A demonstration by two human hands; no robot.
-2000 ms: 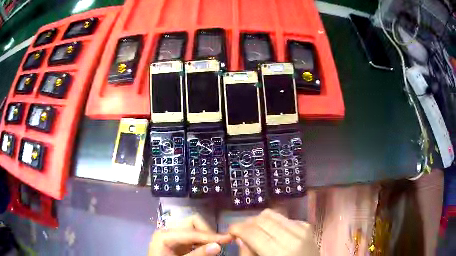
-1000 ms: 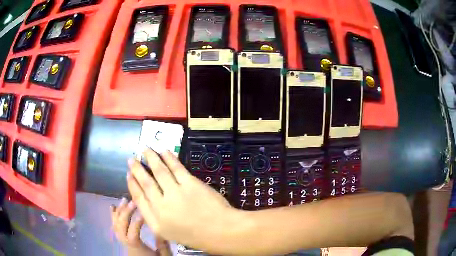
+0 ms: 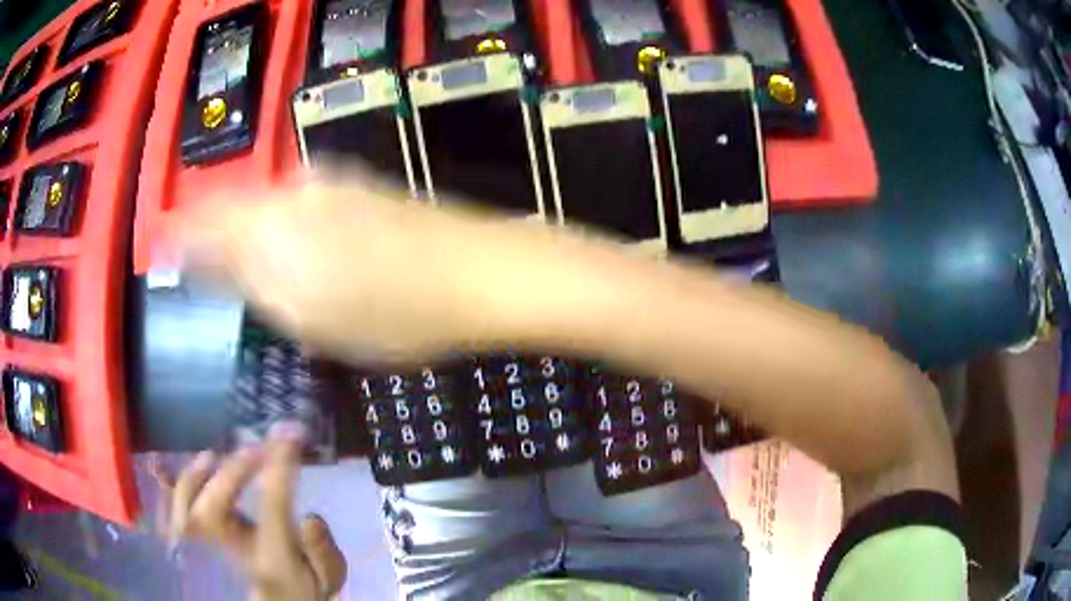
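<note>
Several open flip phones (image 3: 607, 176) lie side by side in front of me, gold-framed screens above black keypads. My right forearm crosses over them. My right hand (image 3: 276, 264) is motion-blurred over the upper part of a leftmost phone (image 3: 276, 393), whose dark keypad shows blurred below it. The phone's upper half is hidden, and whether the hand grips it cannot be told. My left hand (image 3: 253, 517) is at the lower left, fingers apart, one fingertip at the keypad's lower edge. It holds nothing visible.
A red foam tray (image 3: 828, 141) behind the open phones holds black phones, backs up. Another red tray (image 3: 94, 340) at the left holds more. A dark slab (image 3: 928, 33) and cables (image 3: 1034, 235) are at the right. My lap is below the bench edge.
The leftmost phone, lying closed two seconds ago, now shows a keypad. My right hand has moved up and left over it. My left hand has reached its lower edge. The view has shifted.
</note>
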